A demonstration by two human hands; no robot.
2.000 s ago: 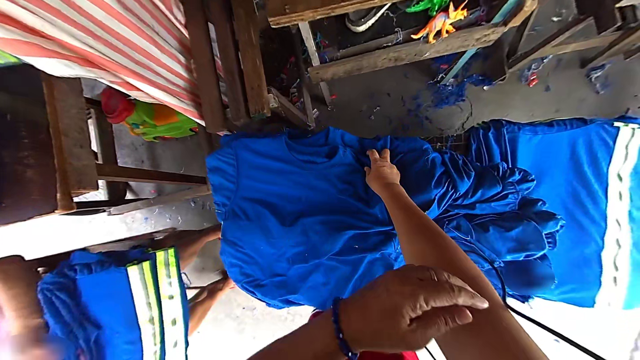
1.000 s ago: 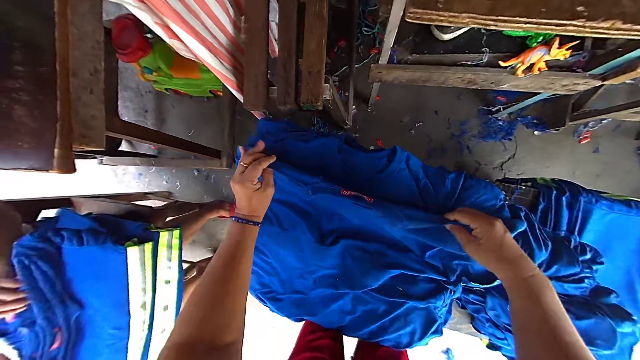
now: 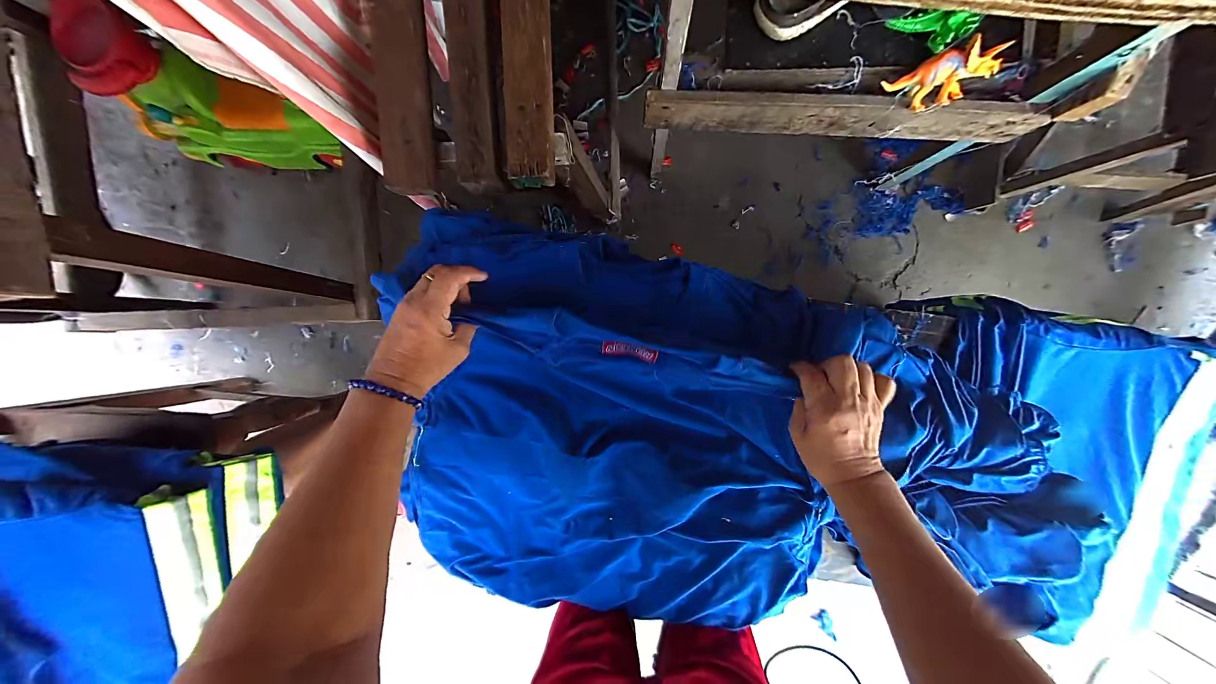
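A blue garment (image 3: 608,456) lies spread out in front of me, with a small red label (image 3: 629,352) bearing writing near its upper edge. My left hand (image 3: 427,328), with a ring and a beaded bracelet, grips the cloth at the garment's upper left. The fingers of my right hand (image 3: 841,413) are closed on the same garment's edge, right of the label. More gathered blue cloth (image 3: 988,437) lies beside my right hand, next to a blue piece with a pale reflective band (image 3: 1154,494).
Wooden frames with a toy dinosaur (image 3: 945,74) on a crossbar (image 3: 845,114) stand beyond the cloth. Thread scraps (image 3: 888,204) litter the floor. Striped cloth (image 3: 285,66) hangs at upper left. At lower left is another blue garment with reflective bands (image 3: 195,541).
Two seconds ago one hand lay on the blue cloth and the other was above my forearm; now they are apart, both gripping the garment. The red label has come into sight.
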